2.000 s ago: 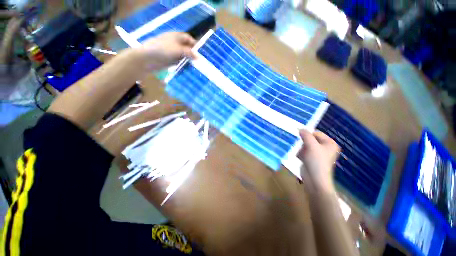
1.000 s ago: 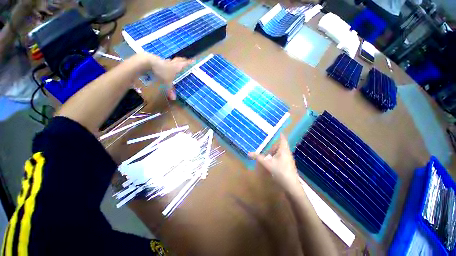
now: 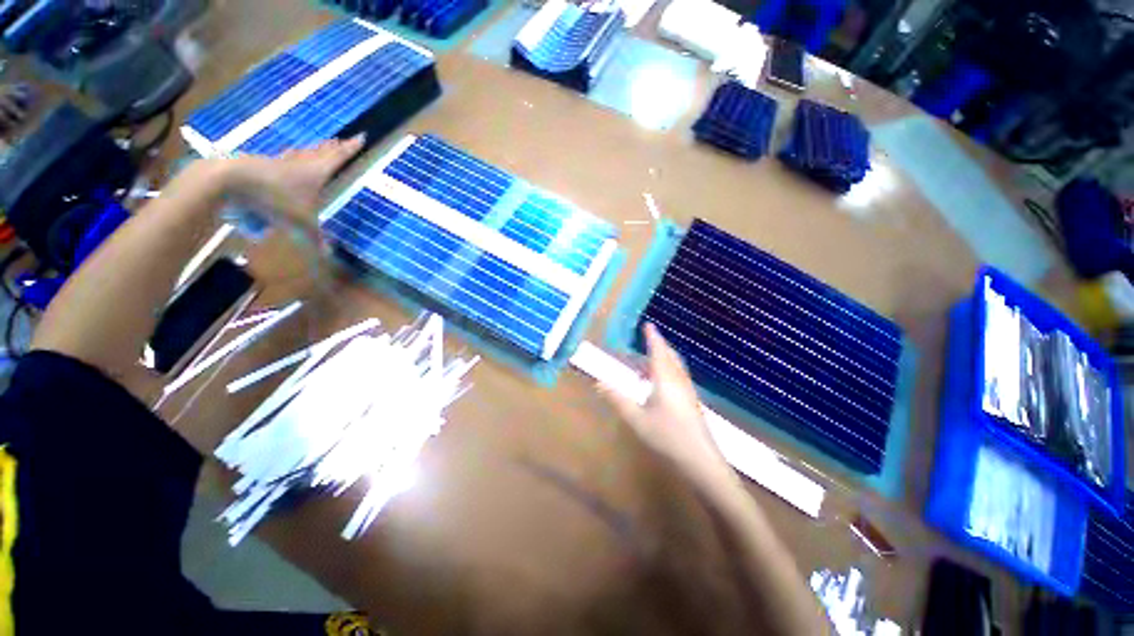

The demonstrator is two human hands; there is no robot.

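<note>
A bright blue solar cell panel [image 3: 466, 236] with a white band and white ends lies flat on a teal mat before me. My left hand [image 3: 299, 180] is just beyond its left end, blurred, with fingers spread and nothing seen in it. My right hand [image 3: 653, 379] is right of the panel, over a long white strip [image 3: 759, 460], beside the dark unworked panels [image 3: 777, 336]. Its fingers look apart and hold nothing that I can see; whether it touches the strip is unclear.
A heap of short white strips [image 3: 336, 410] lies front left, beside a dark flat rectangle [image 3: 199, 311]. A stack of finished panels [image 3: 311, 87] stands at the back left. Blue trays [image 3: 939, 485] of strips stand right. Small dark cell stacks [image 3: 736, 121] lie at the back.
The panel was held up two seconds ago, then set down on the teal mat. Both hands have since moved off its ends. The view has swung to the right.
</note>
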